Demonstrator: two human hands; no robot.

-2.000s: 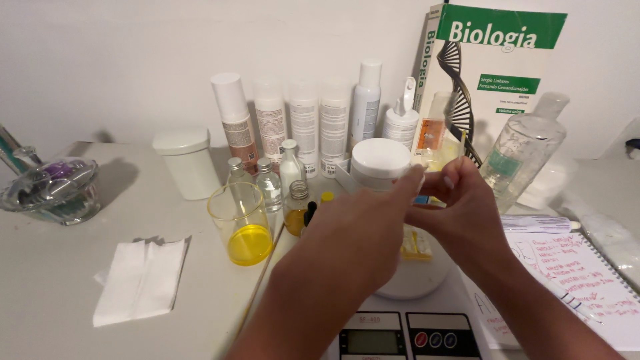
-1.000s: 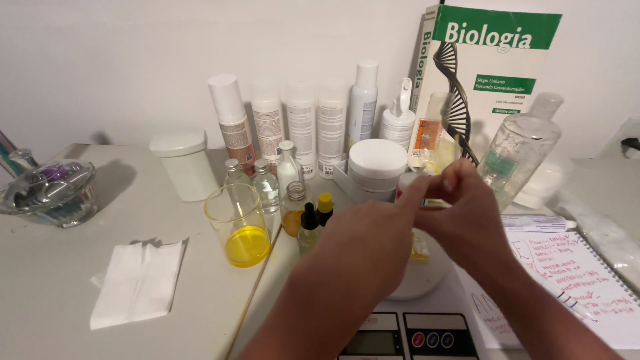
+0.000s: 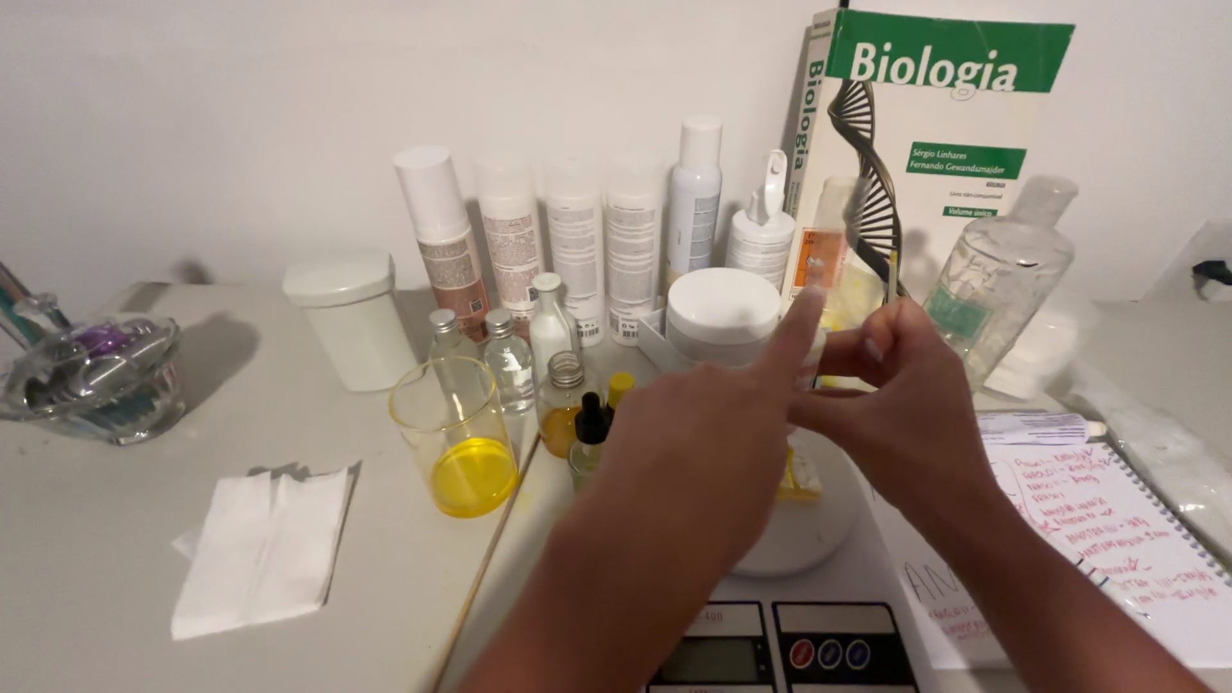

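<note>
My left hand (image 3: pixel 688 462) is raised above the digital kitchen scale (image 3: pixel 722 616), index finger extended toward a small, mostly hidden item between the hands. My right hand (image 3: pixel 895 404) has thumb and fingers bent around that side; whether it grips the item cannot be told. A small piece with yellow on it (image 3: pixel 801 476) lies on the scale's round platform (image 3: pixel 828 539), below the hands. Just behind my left hand stands a white lidded jar (image 3: pixel 724 313). The dropper bottle (image 3: pixel 589 433) is partly covered by my left hand. A glass beaker with yellow liquid (image 3: pixel 472 472) stands to the left.
Several white bottles (image 3: pixel 577 250) line the wall beside a biology textbook (image 3: pixel 953 125). A white tub (image 3: pixel 356 327), small glass bottles (image 3: pixel 508 361) and a folded tissue (image 3: pixel 265 553) are at left. A clear bottle (image 3: pixel 1006 279) and a spiral notebook (image 3: pixel 1088 520) are at right.
</note>
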